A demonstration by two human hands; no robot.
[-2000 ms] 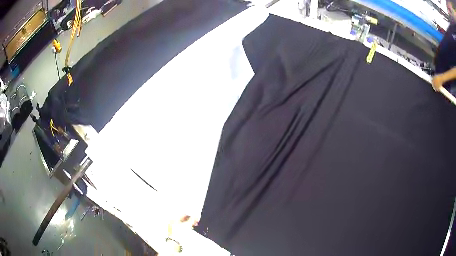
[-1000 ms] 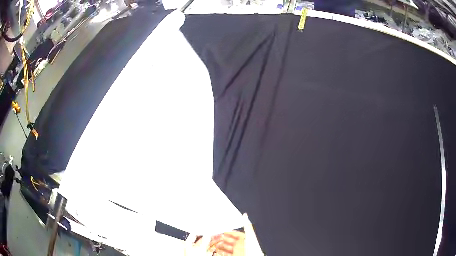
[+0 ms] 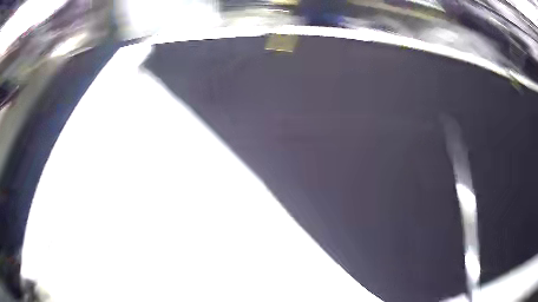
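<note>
The white interlayer (image 3: 147, 194) is a large bright sheet over the left and lower middle of the table. Its right edge runs diagonally from the far left corner down to the bottom edge of the picture. The black fabric (image 3: 342, 147) lies under and beside it, to the right, and looks mostly smooth. The steel ruler (image 3: 467, 206) lies on the black fabric at the right, blurred. Neither of my hands is in the picture. The picture is blurred by motion.
A yellow bar (image 3: 282, 43) sits at the far table edge. The pale far edge of the table (image 3: 377, 35) curves across the top. Blurred equipment stands behind it. A pale strip (image 3: 513, 283) shows at the bottom right.
The view has turned right. The white interlayer's near part now reaches further right over the black fabric, and the folds no longer show. The hand seen at the bottom is out of view.
</note>
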